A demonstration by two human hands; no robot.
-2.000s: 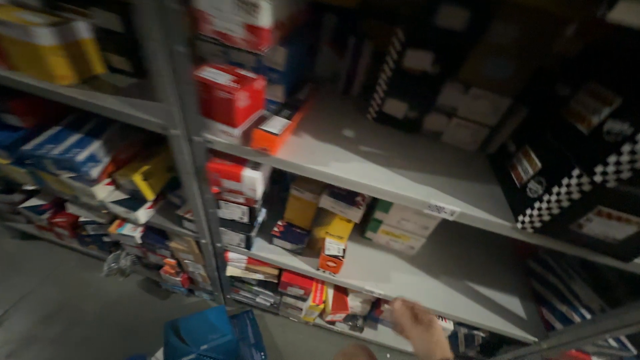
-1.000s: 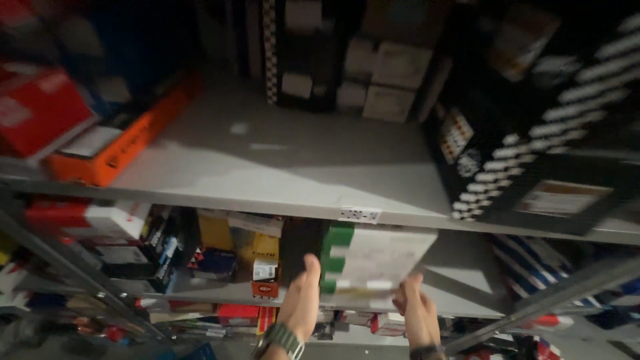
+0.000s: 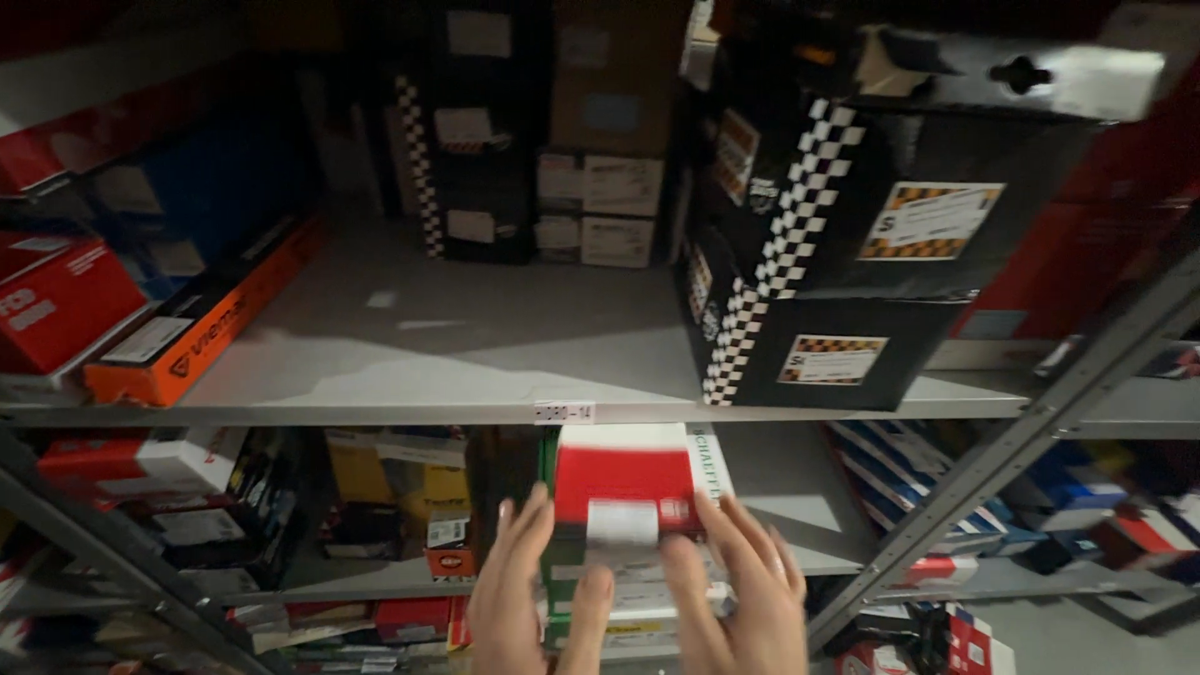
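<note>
A red and white cardboard box (image 3: 623, 480) lies on a stack of white and green boxes (image 3: 647, 600) on the shelf below the labelled edge. My left hand (image 3: 525, 591) is at the stack's left side, fingers spread and pointing up. At the right, my right hand (image 3: 741, 586) has its fingertips by the red box's right corner. Whether either hand touches the box is hard to tell, as the picture is blurred. Neither hand is closed around anything.
The metal shelf edge (image 3: 450, 412) runs just above the hands. Black boxes with checkered strips (image 3: 834, 272) stand above right, an orange box (image 3: 178, 352) at left. Yellow boxes (image 3: 403, 473) sit left of the stack. A slanted metal upright (image 3: 1012, 450) rises at right.
A second ago both hands were at a white and green box; now a red and white box is between them on the stack. The view has come closer to the shelves.
</note>
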